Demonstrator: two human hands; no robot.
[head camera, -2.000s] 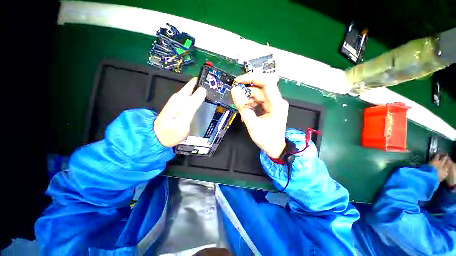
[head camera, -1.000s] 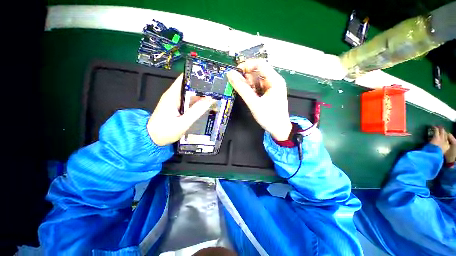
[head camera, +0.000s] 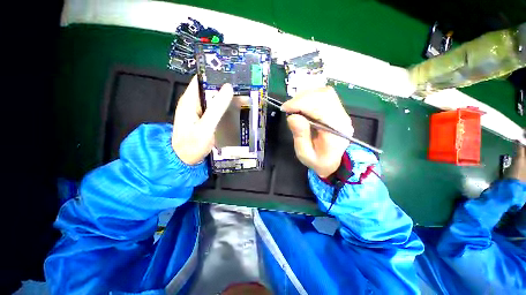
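Note:
An open phone body (head camera: 236, 127) stands lengthwise over the black tray. The blue mainboard (head camera: 233, 72) lies in its top end, with a green patch at its right side. My left hand (head camera: 199, 124) grips the phone by its left edge, the thumb over the lower edge of the board. My right hand (head camera: 323, 129) holds thin metallic tweezers (head camera: 334, 131) like a pen. Their tip is at the phone's right edge, just below the green patch; whether it touches is not clear.
A pile of mainboards (head camera: 183, 50) lies beyond the phone. Silvery parts (head camera: 304, 72) lie by the white strip (head camera: 357, 66). The black tray (head camera: 138, 106) is beneath my hands. A red bin (head camera: 455, 137) stands right. Another person's blue sleeve (head camera: 484, 210) is at far right.
The phone has turned more upright and moved up over the edge of the mainboard pile. My right hand has come off the board to the right, and tweezers now show in it.

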